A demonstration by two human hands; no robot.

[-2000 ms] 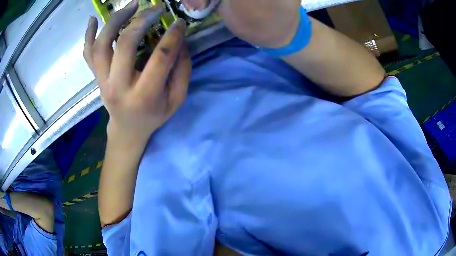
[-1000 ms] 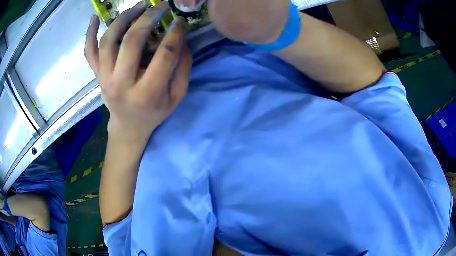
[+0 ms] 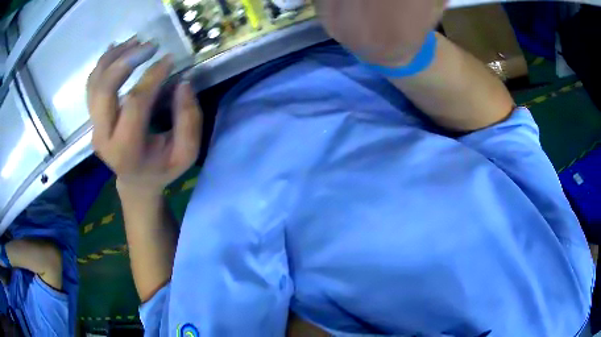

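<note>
The circuit board (image 3: 227, 34), crowded with small round silvery parts, lies on the bench at the top edge, which cuts it off. A bright yellow strip (image 3: 252, 13) stands out among its parts. A small white thing (image 3: 288, 4) shows near my right hand, too cut off to name. My left hand (image 3: 146, 108) is blurred, left of the board over the bench's front edge, fingers apart and empty. My right hand (image 3: 382, 26), with a blue wrist strap (image 3: 412, 60), is blurred at the top edge right of the board; its fingers are hidden.
The white bench surface (image 3: 82, 56) with its metal rail (image 3: 36, 122) curves along the left. Another person's arm (image 3: 36, 259) in a blue sleeve is at the lower left. A cardboard box (image 3: 484, 36) and a blue bin (image 3: 583, 178) are at the right.
My left hand has moved left and down off the board, uncovering its silvery parts. My right hand has shifted to the right.
</note>
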